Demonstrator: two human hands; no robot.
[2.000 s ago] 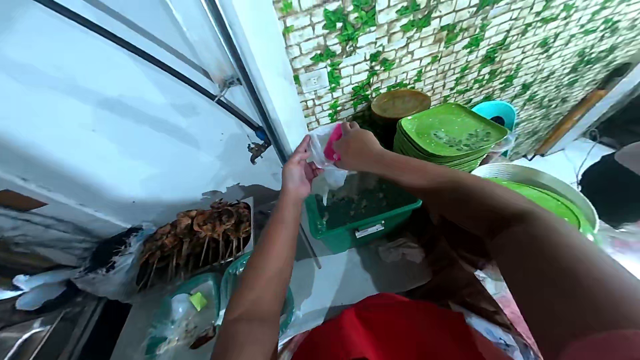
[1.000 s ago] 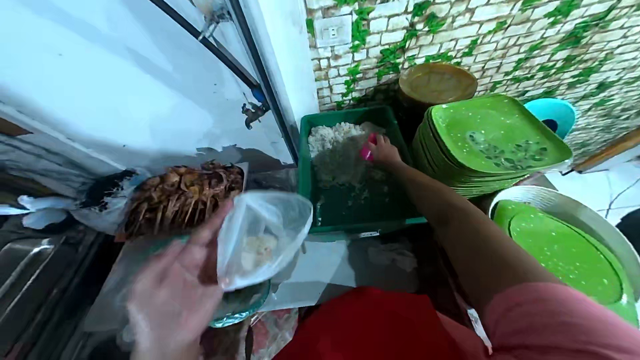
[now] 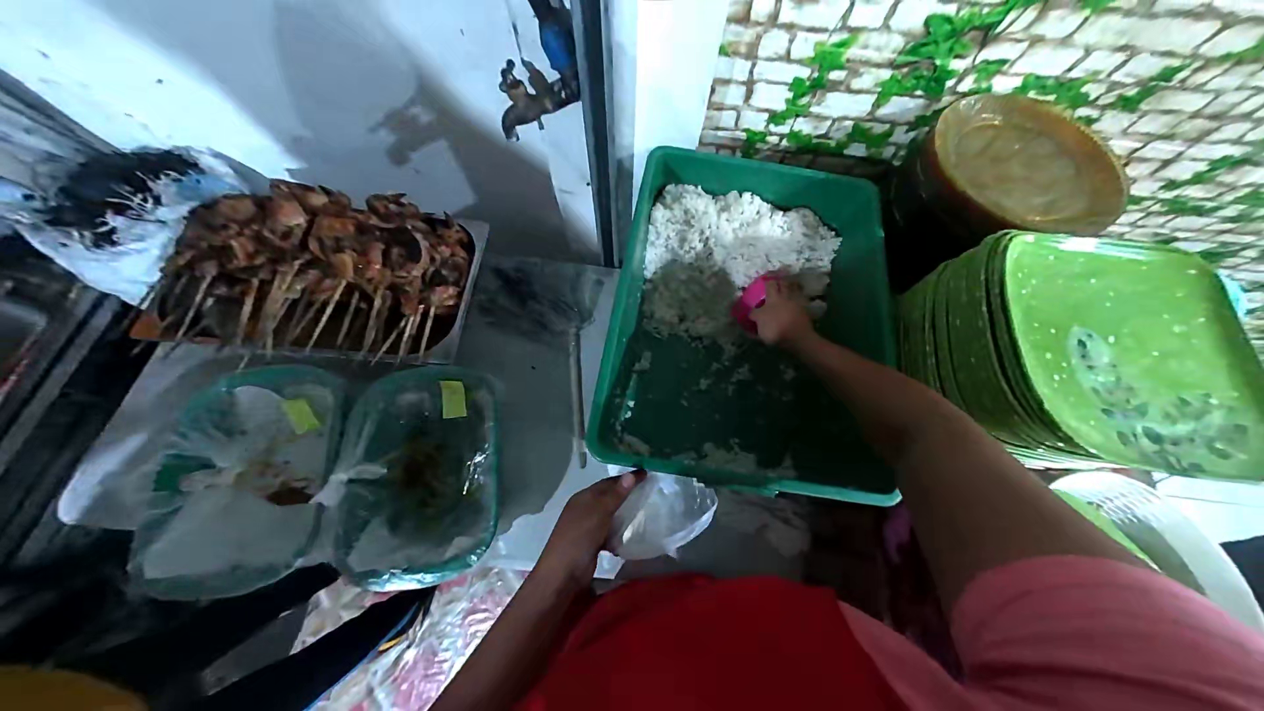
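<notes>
My right hand [image 3: 783, 314] grips a small pink cup [image 3: 752, 302] at the edge of a heap of cooked white rice [image 3: 736, 237]. The rice fills the back of a deep green plastic bin [image 3: 614, 395], with scattered grains over its front floor. Just in front of the bin's near left corner, my left hand [image 3: 597, 513] holds a clear plastic bag [image 3: 664, 515]; what is in the bag cannot be made out.
Skewered grilled meat [image 3: 326, 262] lies in a metal tray at left, behind two plastic-covered green containers [image 3: 237, 484] [image 3: 420, 479]. Stacked green square plates [image 3: 1136, 346] and brown round plates [image 3: 1032, 163] stand right of the bin, above a white basket [image 3: 1185, 543]. A tap [image 3: 533, 99] juts from the wall.
Two seconds ago both hands were together at the bag with the pink cup. My left hand and the bag are now by the bin's near edge, while my right hand is down at the rice.
</notes>
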